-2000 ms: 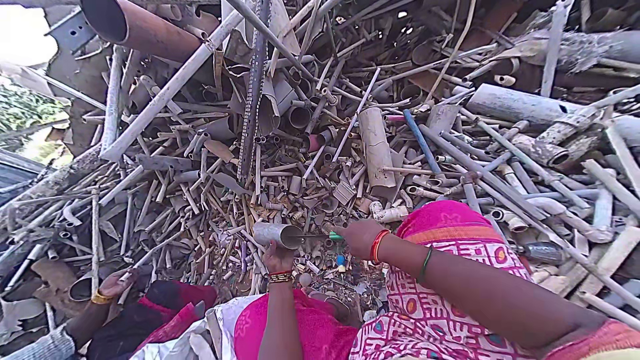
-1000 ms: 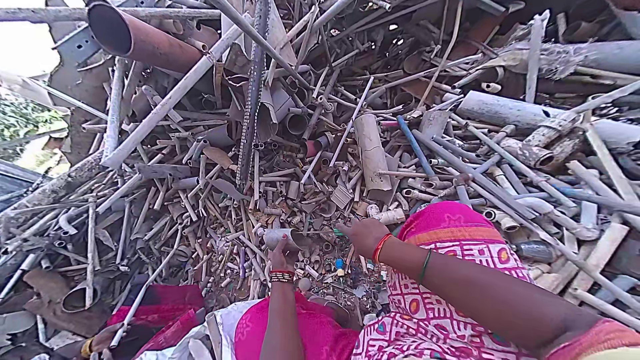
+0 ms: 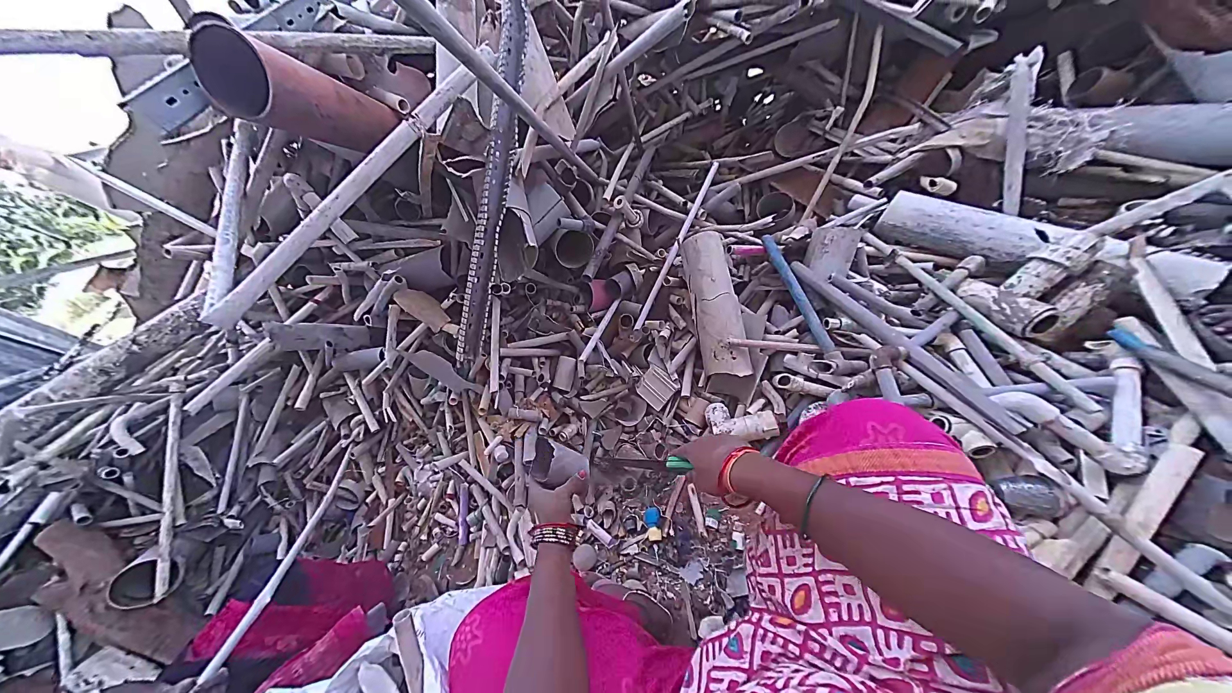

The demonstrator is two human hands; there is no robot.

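Observation:
My left hand (image 3: 555, 500) grips a short piece of grey plastic pipe (image 3: 560, 462) by its lower side. To the right of it, my right hand (image 3: 705, 462) is closed around the green handle (image 3: 678, 464) of a tool with a dark, narrow blade (image 3: 630, 464). The blade points left toward the pipe piece; whether its tip touches the pipe cannot be told. Small pipe offcuts and fittings lie below and around both hands, with a blue and yellow plastic piece (image 3: 654, 523) among them.
Heaped scrap pipes surround me. A wide brown pipe (image 3: 327, 106) juts out at upper left, a split grey pipe (image 3: 717, 308) lies ahead, and a blue pipe (image 3: 799, 294) is beside it. Long pale pipes cross at right. Pink and dark cloth (image 3: 289, 616) is at lower left.
The pipe piece in my left hand has turned; its open end faced right before. Another person's hand at the lower left, seen two seconds ago, is no longer visible.

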